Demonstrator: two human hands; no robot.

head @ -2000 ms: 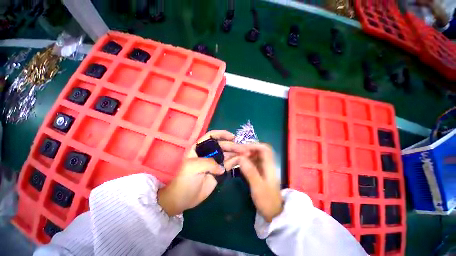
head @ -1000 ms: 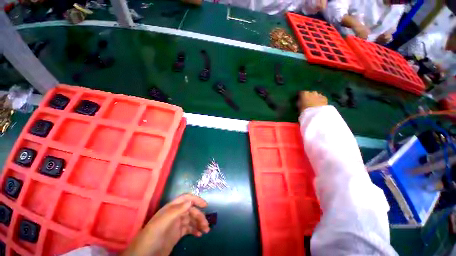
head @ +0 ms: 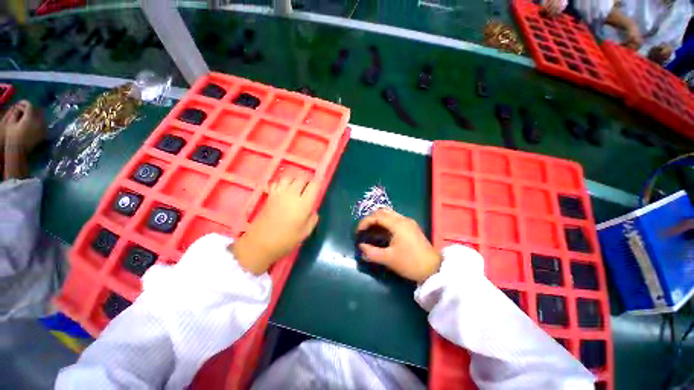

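My left hand (head: 278, 221) lies over the right side of the red-orange left tray (head: 204, 181), fingers spread at a pocket, with nothing visible in it. My right hand (head: 403, 247) is closed around a small black piece (head: 373, 238) on or just above the green bench between the trays. Whether it is a strap or a watch body cannot be told. A silver heap of spring bars (head: 373, 199) lies just beyond its fingers. Watch bodies (head: 163, 219) sit back side up in the tray's left pockets.
The right tray (head: 495, 199) holds dark flat pieces in its right columns. Strapped watches (head: 456, 110) lie on the green conveyor beyond the white edge strip. Gold pins (head: 113, 109) and a neighbour's hand (head: 23, 126) are at left. A blue-and-white box (head: 647, 255) stands at right.
My right hand has come back from the conveyor to the bench and now holds the black piece. My left hand has moved from the bench onto the left tray. The view has shifted.
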